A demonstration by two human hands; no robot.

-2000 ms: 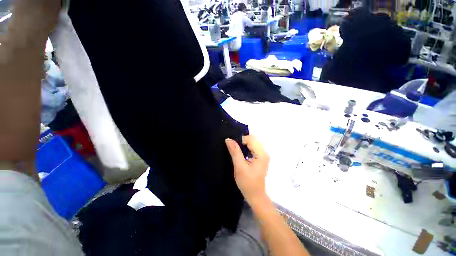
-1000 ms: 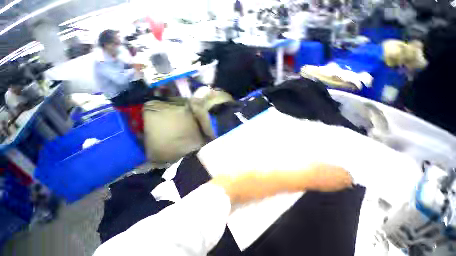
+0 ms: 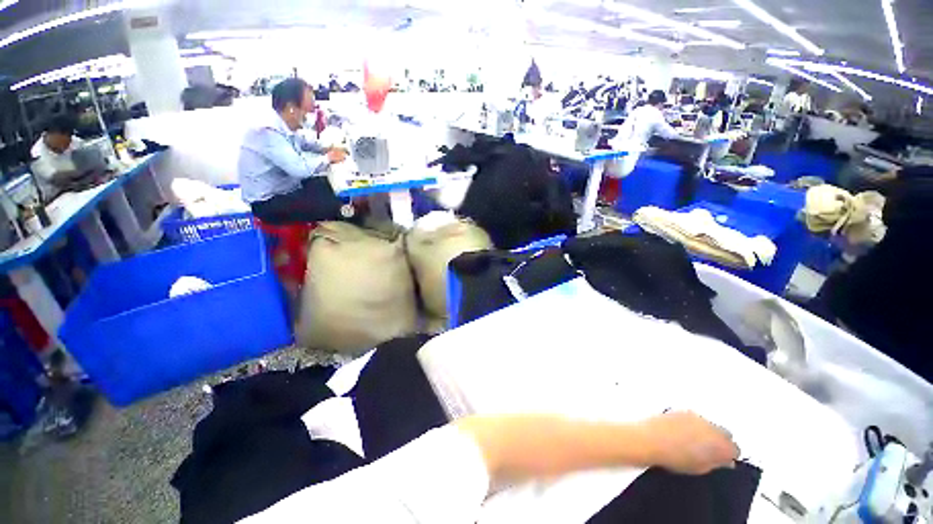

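Note:
My left hand (image 3: pixel 696 444) is at the lower right, at the end of a forearm and pale sleeve coming from the bottom left. It lies at the top edge of a black garment panel (image 3: pixel 665 498) on the white table (image 3: pixel 573 358). Its fingers are curled down and blurred, so a grip on the cloth cannot be made out. The panel runs out of the bottom of the picture. My right hand is not in view. Part of the white and blue sewing machine (image 3: pixel 888 489) shows at the lower right edge.
Black cloth with white pieces (image 3: pixel 336 422) hangs left of the table. More black cloth (image 3: pixel 645 276) lies at its far edge. A blue bin (image 3: pixel 179 328) and tan sacks (image 3: pixel 353 287) stand on the floor beyond. A person (image 3: pixel 281 154) sits at another station.
The view has swung left and up. The raised black cloth is lowered to the table, and my left arm now reaches across it. My right hand has left the picture.

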